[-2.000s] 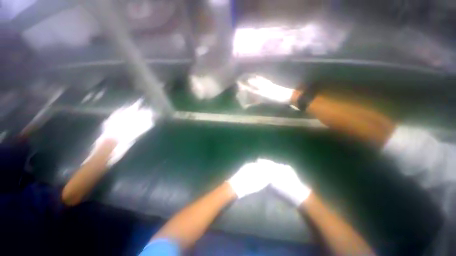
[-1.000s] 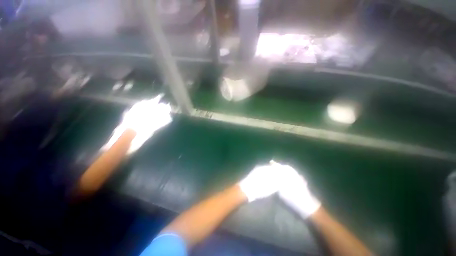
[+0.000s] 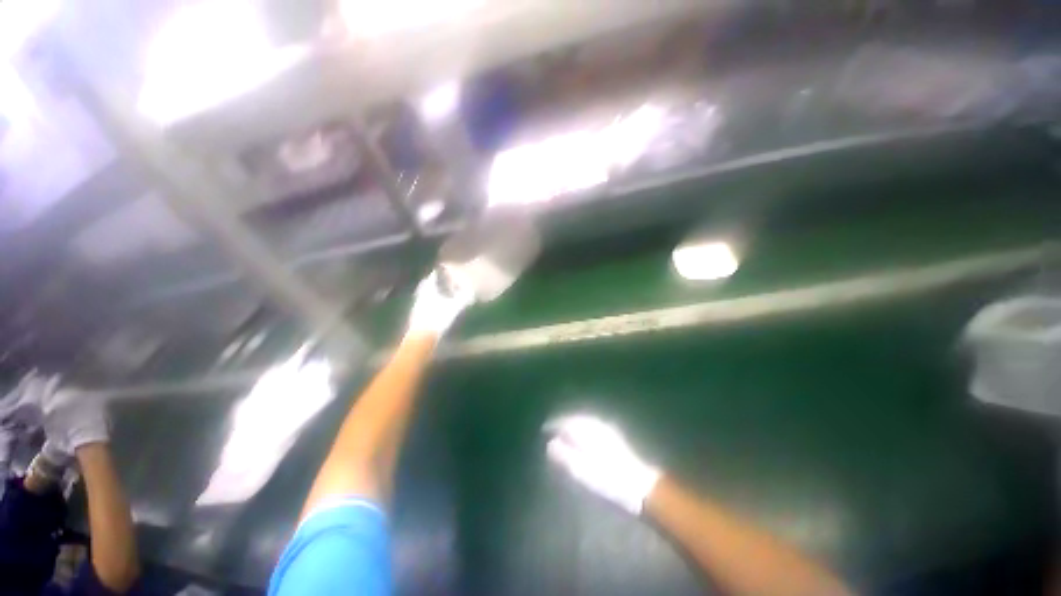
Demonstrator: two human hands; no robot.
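My left hand [image 3: 440, 300], in a white glove, reaches over the pale rail to a white rounded housing [image 3: 498, 259] on the far green belt. Its fingers are at the near left edge of the housing; blur hides whether they grip it. My right hand [image 3: 600, 459], gloved in white, is over the near green bench surface [image 3: 500, 408]. Its fingers look bent together, and no part shows in it. A small white part [image 3: 705, 260] lies on the far belt, right of the housing.
The pale divider rail [image 3: 605, 326] crosses the view, with a slanted post [image 3: 250, 245] at left. A neighbour's gloved hand [image 3: 77, 417] is at the far left. A bright white shape [image 3: 270, 419] lies on the bench's left. A white bin-like object [image 3: 1022, 355] stands at the right edge.
My hands, together before, are now apart. My left hand has moved forward over the rail to the housing. The view has tilted, and the white bin-like object shows more at right.
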